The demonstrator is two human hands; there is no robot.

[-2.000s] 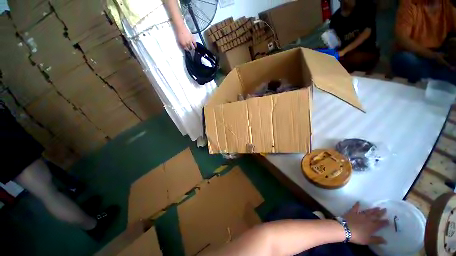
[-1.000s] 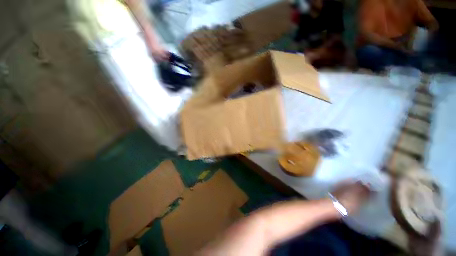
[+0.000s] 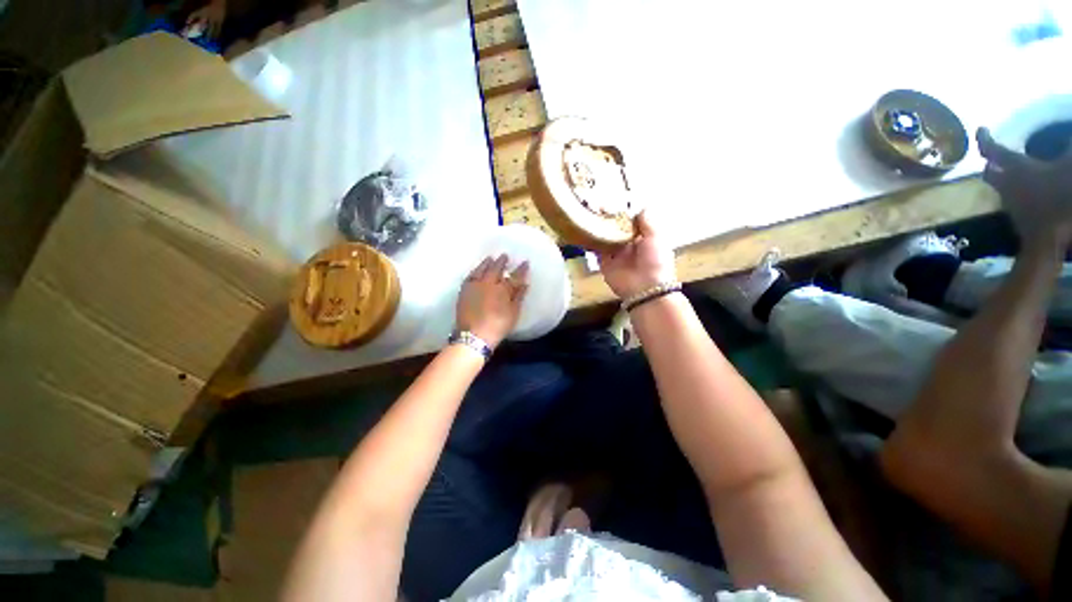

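My left hand [image 3: 491, 300] lies flat with spread fingers on a white round part [image 3: 543, 282] at the sheet's front edge. My right hand [image 3: 638, 261] grips a wood-grain base [image 3: 582, 182] by its lower edge and holds it tilted, its ridged and slotted face showing, over the gap between the sheets. Another wood-grain base [image 3: 344, 295] lies on the sheet to the left, ridged side up. A dark base in a crinkled clear bag [image 3: 382, 212] lies just behind it.
A large open carton [image 3: 141, 271] stands at the left. Pale pallet slats [image 3: 508, 71] show between two white sheets [image 3: 705, 71]. At the right, an upturned base [image 3: 919, 132] with fittings lies near another person's hand [image 3: 1034, 176]. A translucent container [image 3: 268, 73] is at the back left.
The view has swung right and down. The base in my right hand is now fully in view with that hand. My left hand is still on the white part.
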